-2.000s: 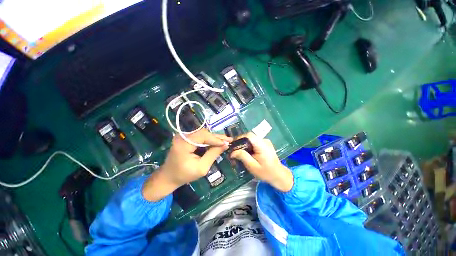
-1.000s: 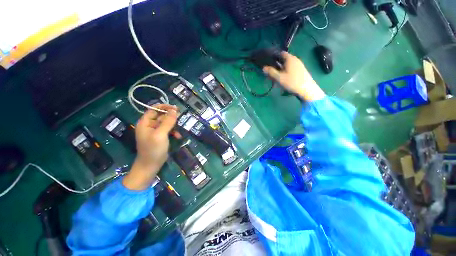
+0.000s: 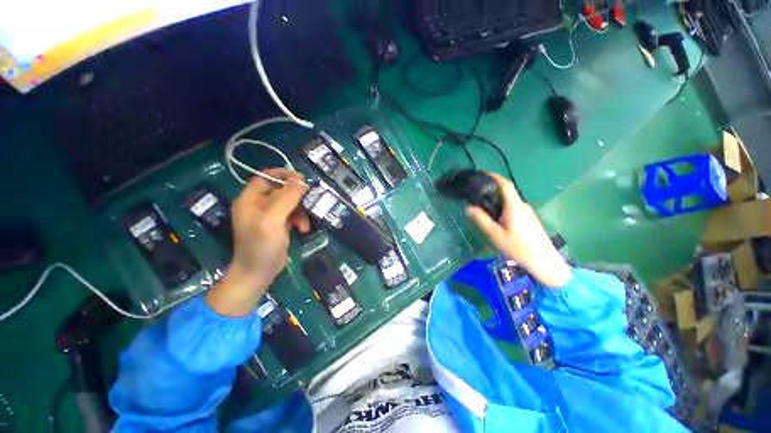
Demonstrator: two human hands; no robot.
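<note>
My left hand (image 3: 264,227) pinches the end of a white cable (image 3: 245,144) at the top end of a black handheld terminal (image 3: 348,221); whether the cable is plugged in I cannot tell. That terminal lies slanted over the middle of a clear blister tray (image 3: 439,245). My right hand (image 3: 513,228) holds a black barcode scanner (image 3: 476,191) just beyond the tray's right side, its head towards the tray. Several other terminals lie in the tray's pockets. A small white label (image 3: 418,227) lies in the tray's right part.
A long black keyboard (image 3: 177,93) lies behind the tray, below a bright monitor (image 3: 110,30). A black mouse (image 3: 563,117) is at the right. Another scanner (image 3: 84,338) is at the left. A blue stool (image 3: 685,184) and cardboard boxes (image 3: 740,221) are on the floor at right.
My right hand has left the cable end, taken hold of the scanner and brought it towards the tray. The terminal now lies slanted across the tray; my left hand stays at its top end.
</note>
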